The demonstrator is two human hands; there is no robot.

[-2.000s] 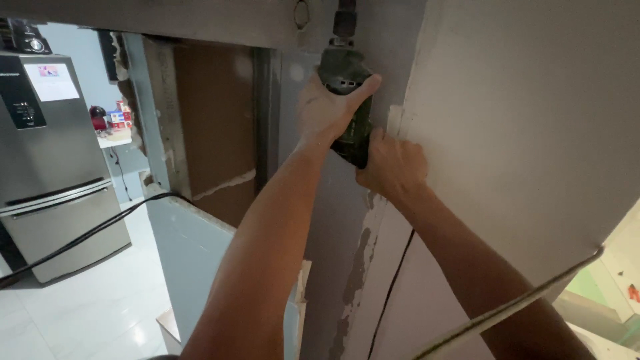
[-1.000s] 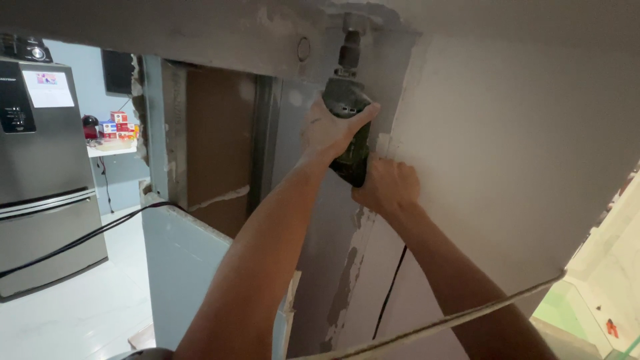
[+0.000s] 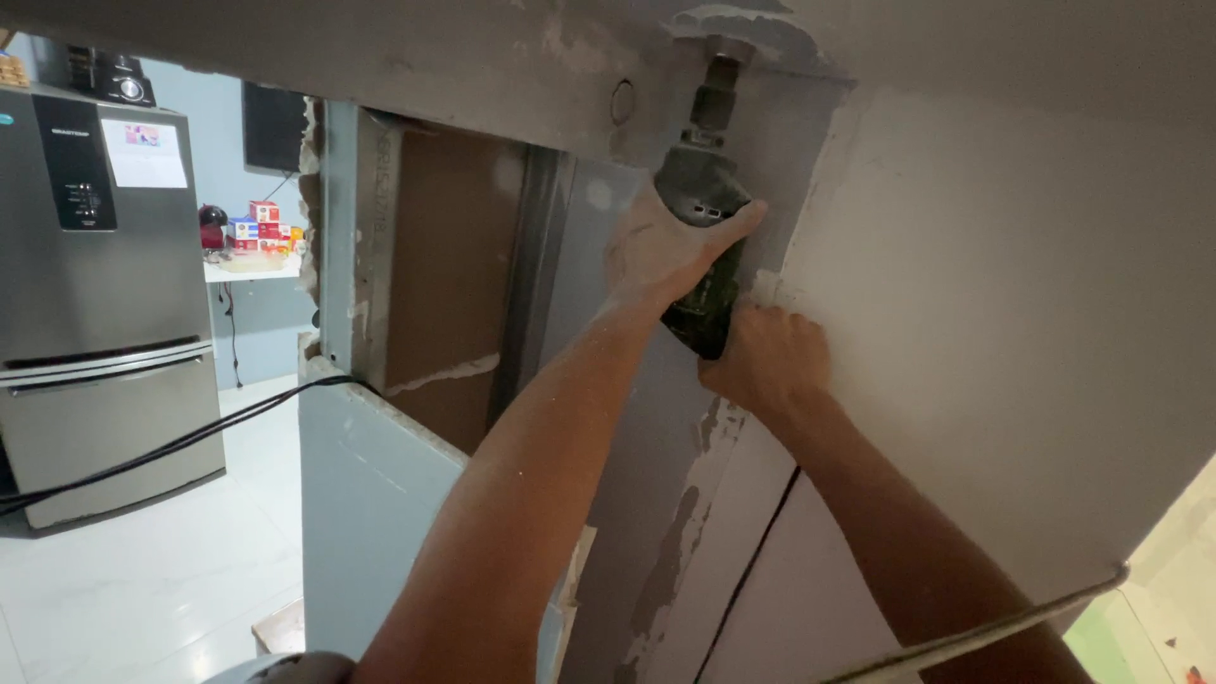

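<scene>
A dark corded power drill point(image 3: 705, 190) points upward, its chuck and a wide round bit, likely a hole saw point(image 3: 727, 49), up against the grey ceiling surface. My left hand point(image 3: 665, 242) wraps the drill's body near the front, thumb across it. Lower down, my right hand point(image 3: 774, 356) is closed around the drill's handle, its fingers partly hidden from view. A black cord point(image 3: 750, 570) hangs below my right hand. Beside the bit, a small oval outline point(image 3: 622, 102) marks the ceiling surface.
Left of my arms are an open wall frame with a metal stud point(image 3: 375, 256), a cut light-blue panel point(image 3: 380, 513) and black cables point(image 3: 237, 415). Farther left stands a steel refrigerator point(image 3: 133, 275). A rope-like line point(image 3: 988, 632) crosses the lower right near my right forearm.
The view has shifted, showing more of the ceiling around the bit. Both hands keep their hold on the drill.
</scene>
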